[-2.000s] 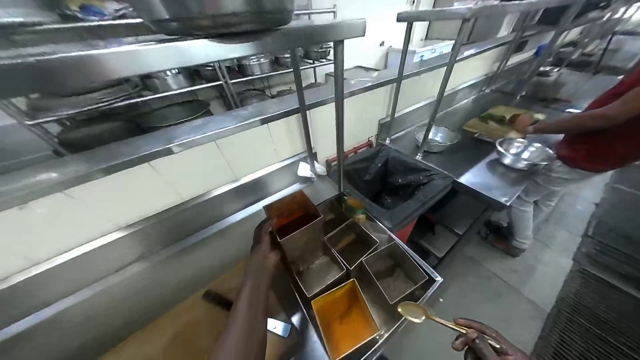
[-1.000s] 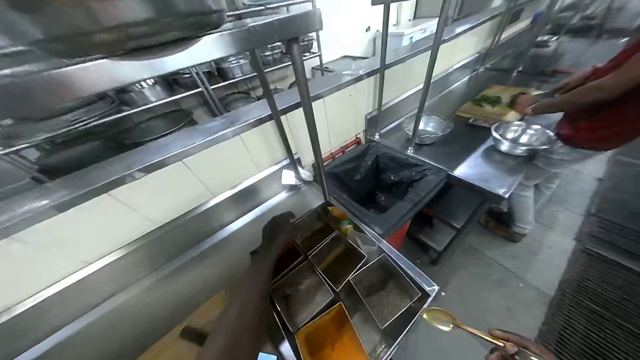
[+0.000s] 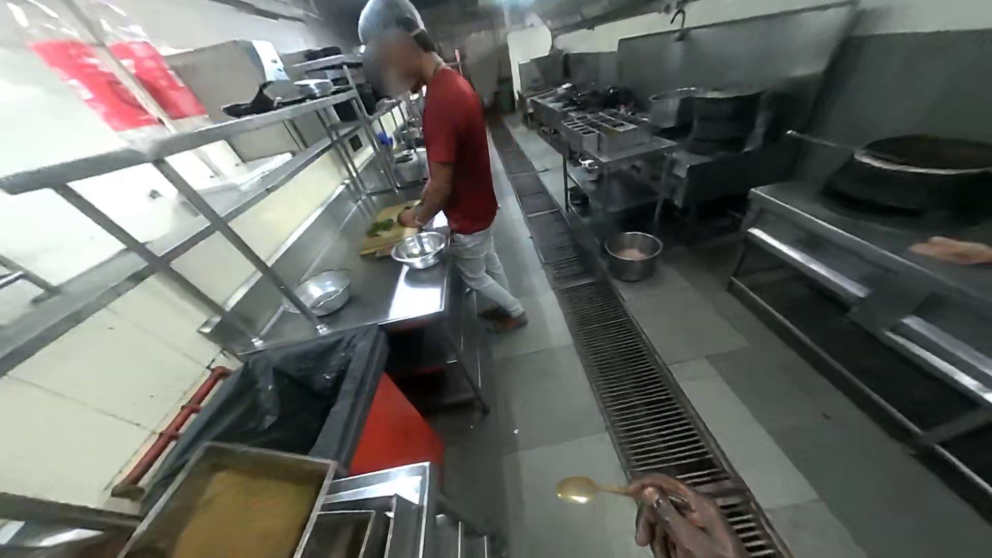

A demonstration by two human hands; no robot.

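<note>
My right hand (image 3: 682,515) is at the lower middle right, its fingers closed on the handle of a gold-coloured spoon (image 3: 577,490). The spoon's bowl points left, over the tiled floor. My left hand is outside the frame. At the lower left, a square metal container (image 3: 244,508) holds a yellow-brown substance, apparently a ground spice. Beside it on the right, the rims of other metal containers (image 3: 353,531) show within a steel tray or frame. What they hold is hidden.
A red bin with a black liner (image 3: 267,403) stands beyond the containers. A co-worker (image 3: 461,155) chops greens at a steel counter (image 3: 372,302) bearing metal bowls (image 3: 420,249). A floor drain grate (image 3: 635,372) runs down the aisle; a steel pot (image 3: 633,256) and stove benches (image 3: 868,225) are on the right.
The view has swung far to the right, towards the aisle and stoves. My left hand, earlier at the containers, has gone out of view. The spoon stays in my right hand.
</note>
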